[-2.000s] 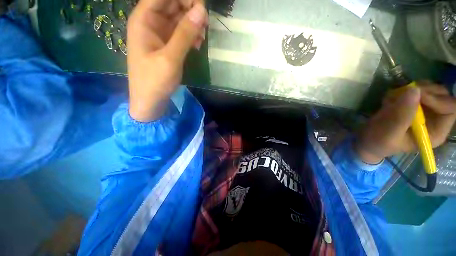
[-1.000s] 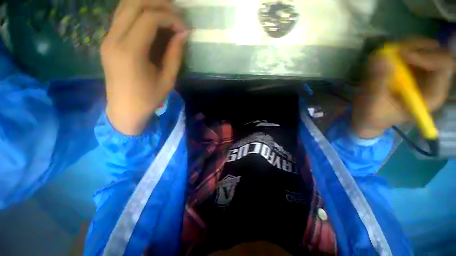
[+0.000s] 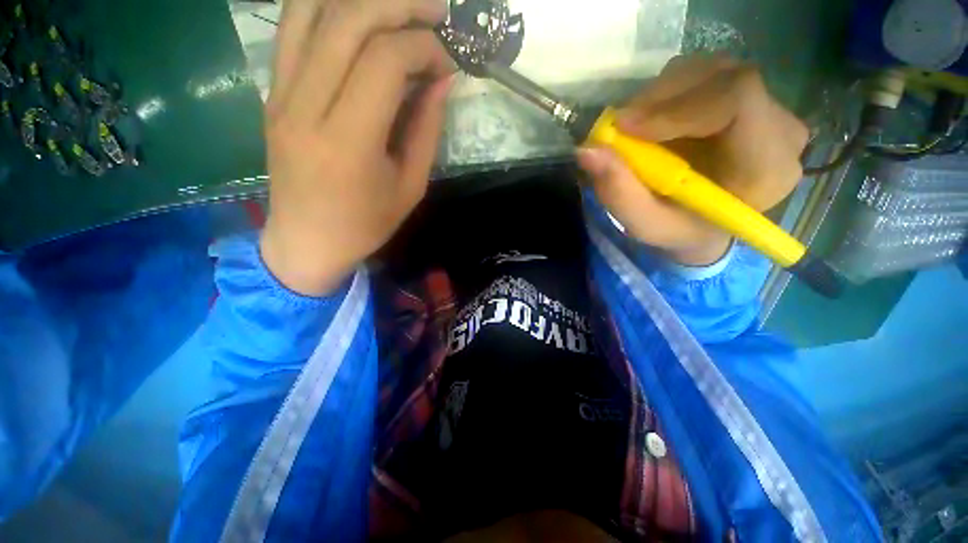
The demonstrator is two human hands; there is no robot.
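The dark round circuit board (image 3: 497,32) lies on the pale work plate (image 3: 626,42) near the top edge of the view. My left hand (image 3: 356,138) is at the board's left side, its fingertips at the rim; whether they hold the board or a small part cannot be told. My right hand (image 3: 706,154) holds the soldering iron (image 3: 706,196) by its yellow handle. The iron's silver barrel points up and left, and its tip is at the board's lower edge. The tip's exact contact is too small to tell.
Small assemblies (image 3: 64,117) with yellow-green dots lie on the green mat (image 3: 191,127) at left. A blue soldering station (image 3: 918,37) with a pale dial stands at the upper right, cables below it. A clear plastic tray (image 3: 913,217) is at right. A blue sleeve (image 3: 74,350) shows at left.
My right hand has brought the iron leftward, its tip now at the board. My left hand has come to the board's left side. The view has shifted, showing the soldering station and more of the clear tray.
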